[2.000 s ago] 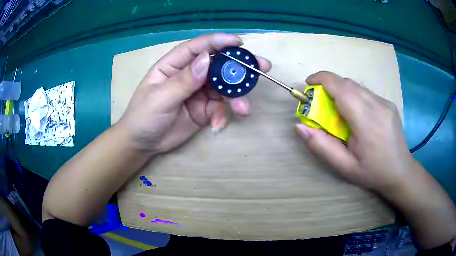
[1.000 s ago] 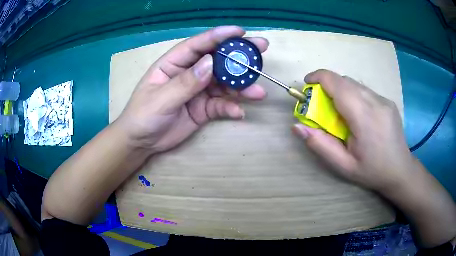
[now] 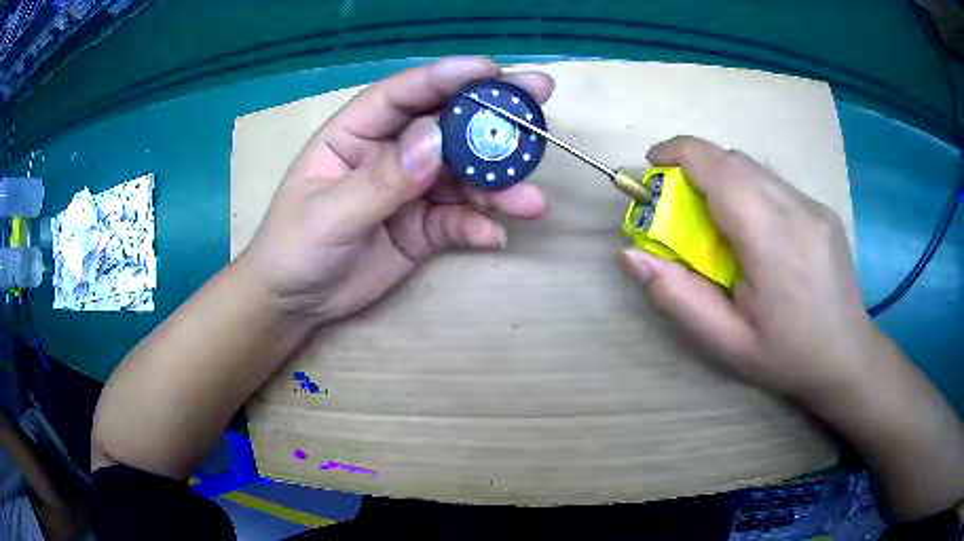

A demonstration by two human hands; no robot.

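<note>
A round black wheel-like part with a ring of small white dots and a silvery centre faces me above the cardboard mat. My left hand holds it by its rim between thumb and fingers. My right hand grips the yellow hand tool. A brass collar joins it to a thin silver shaft that points up and left across the part. The shaft's tip lies over the upper left of the dot ring; I cannot tell if it touches.
White speckled paper lies on the green bench left of the mat, beside translucent bottles at the far left. A dark cable runs along the right. A blue stool and part of a person's arm show lower left.
Since one second ago, the black part has shifted slightly left and its dots sit differently under the shaft. The tip has moved slightly up and right. Both hands keep their holds.
</note>
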